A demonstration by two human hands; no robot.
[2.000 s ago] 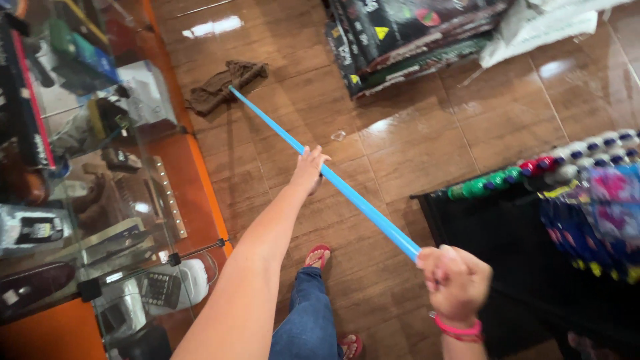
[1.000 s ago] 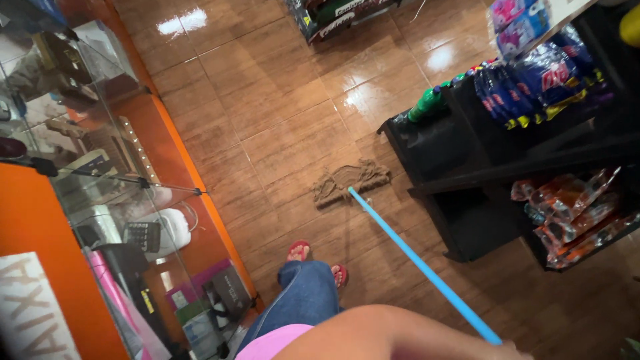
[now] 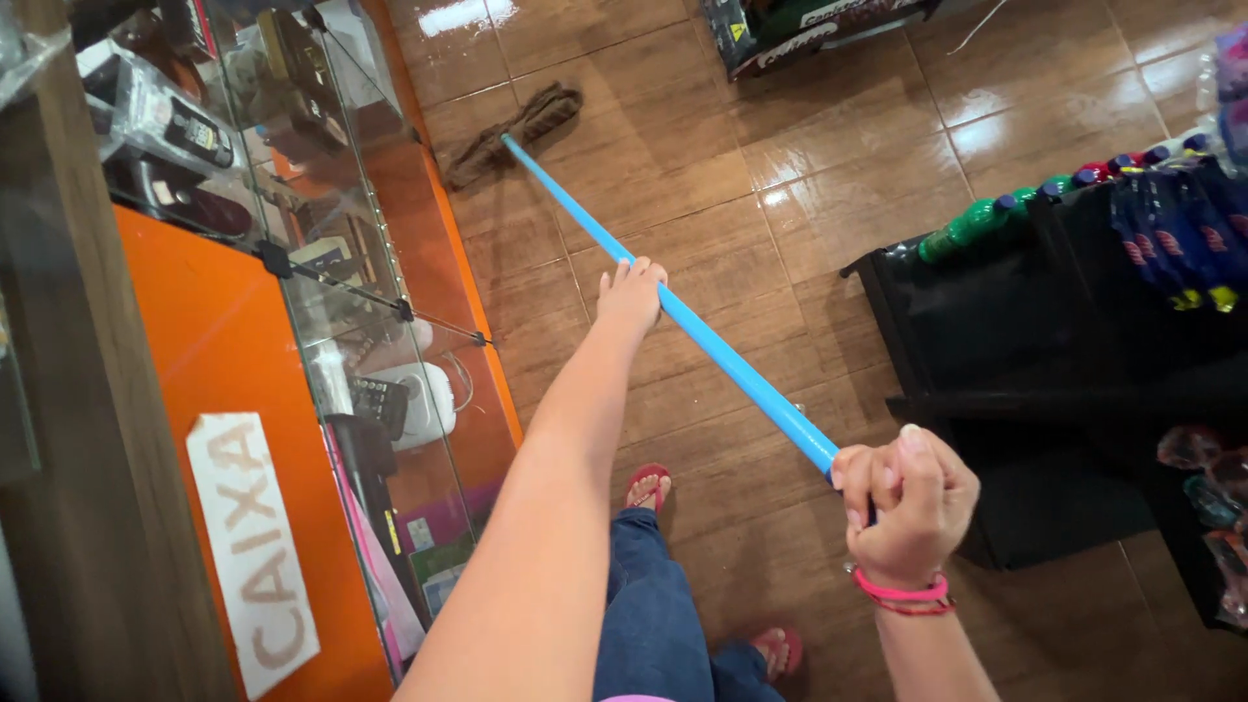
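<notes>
A light blue pole (image 3: 741, 370) slants from the lower right up to a brown cloth (image 3: 517, 135), which lies bunched across its far end on the floor beside the glass display case. My left hand (image 3: 632, 292) is around the middle of the pole, with the arm stretched out. The near end of the pole is in the closed fist of my right hand (image 3: 907, 502), which has pink and red bands at the wrist. What lies under the cloth is hidden.
A glass display case (image 3: 390, 292) with an orange base runs along the left. Black shelving (image 3: 985, 331) with green bottles (image 3: 975, 226) and blue packets (image 3: 1185, 229) stands at right. Boxed goods (image 3: 809, 29) are at the top. Shiny brown tiles (image 3: 702, 185) cover the floor between.
The cloth has gone from near the black shelving across to the display case side. One second ago my left hand was not seen on the pole's middle; now it grips there.
</notes>
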